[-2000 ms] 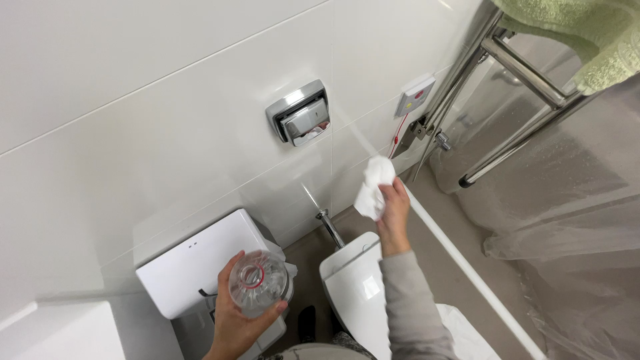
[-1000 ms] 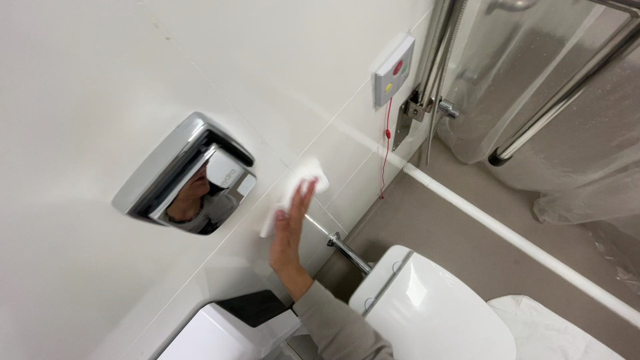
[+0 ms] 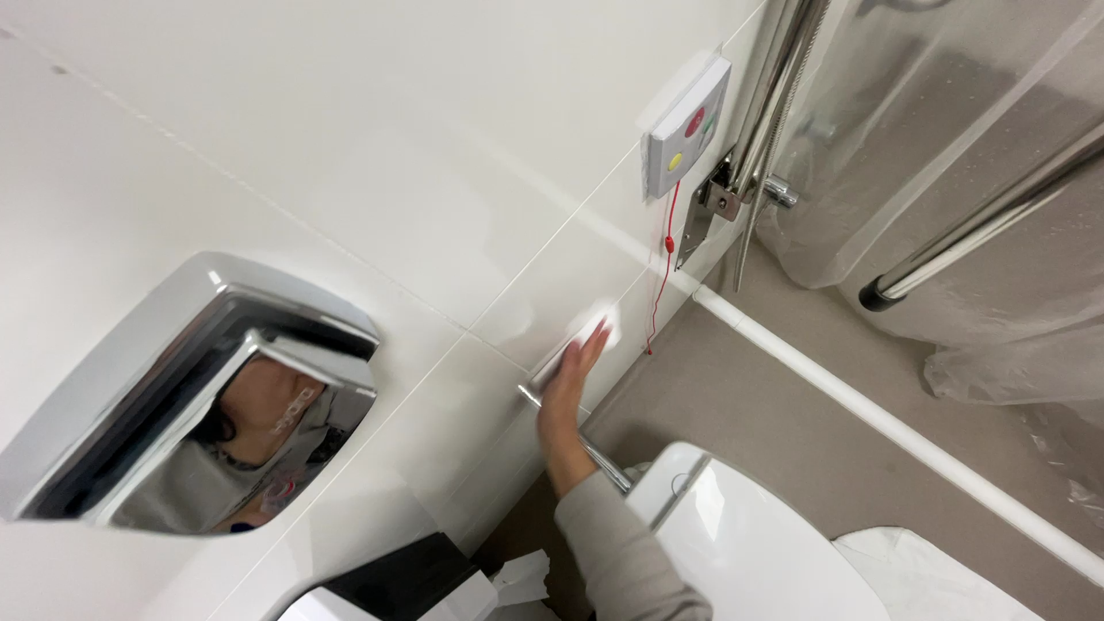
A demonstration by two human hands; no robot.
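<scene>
My right hand (image 3: 569,388) presses a white cloth or paper wipe (image 3: 601,326) flat against the white wall panel (image 3: 483,250), beside the flush plate (image 3: 536,373) above the toilet. The fingers are straight and partly hide the wipe. Below the forearm is the white toilet lid (image 3: 742,543), with a chrome pipe (image 3: 608,466) behind it. My left hand is out of direct view.
A chrome hand dryer (image 3: 216,379) juts from the wall at left. An alarm box (image 3: 690,129) with a red cord (image 3: 669,246) hangs at upper right. Metal support rails (image 3: 992,220), a clear curtain (image 3: 975,103), a white floor strip (image 3: 862,405) and a bin (image 3: 397,578) are around.
My left hand, which held a clear container two seconds ago, has left the view. My right hand has brought the wipe onto the wall. The view has moved closer to the wall.
</scene>
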